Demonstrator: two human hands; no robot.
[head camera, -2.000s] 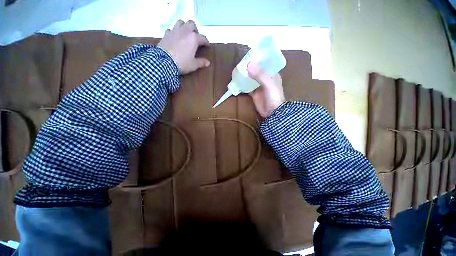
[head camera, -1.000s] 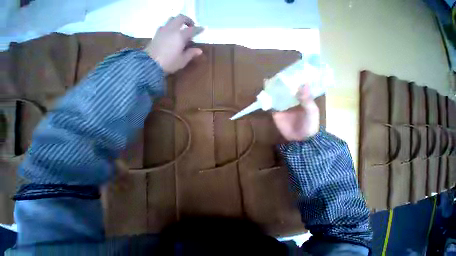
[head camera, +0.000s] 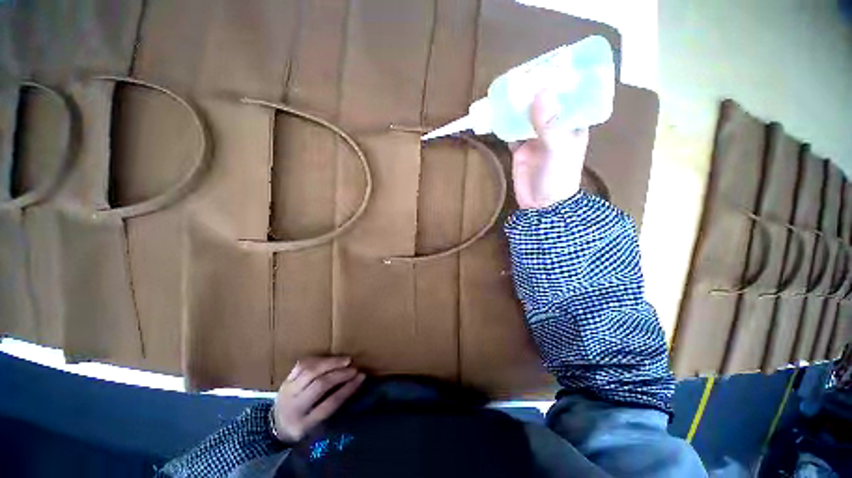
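Note:
My right hand is closed around a translucent white glue bottle, at the upper right. Its long thin nozzle points left, with the tip at the upper end of a brown handle loop, by a panel edge. I cannot tell if the tip touches. Brown bag panels overlap in a row, several with D-shaped handles lying on them. My left hand rests at the near edge of the panels, close to my body, fingers slightly curled; nothing shows in it, and its palm side is hidden.
A second row of brown panels with loops lies on the tan table at the right. White paper shows at the panels' edges. Below the table is a dark floor with yellow lines. My black apron is at the bottom.
My left hand has moved from the panels' far edge down to the near edge. The bottle has moved so its nozzle tip is at the handle end. The view has tilted nearer to my body.

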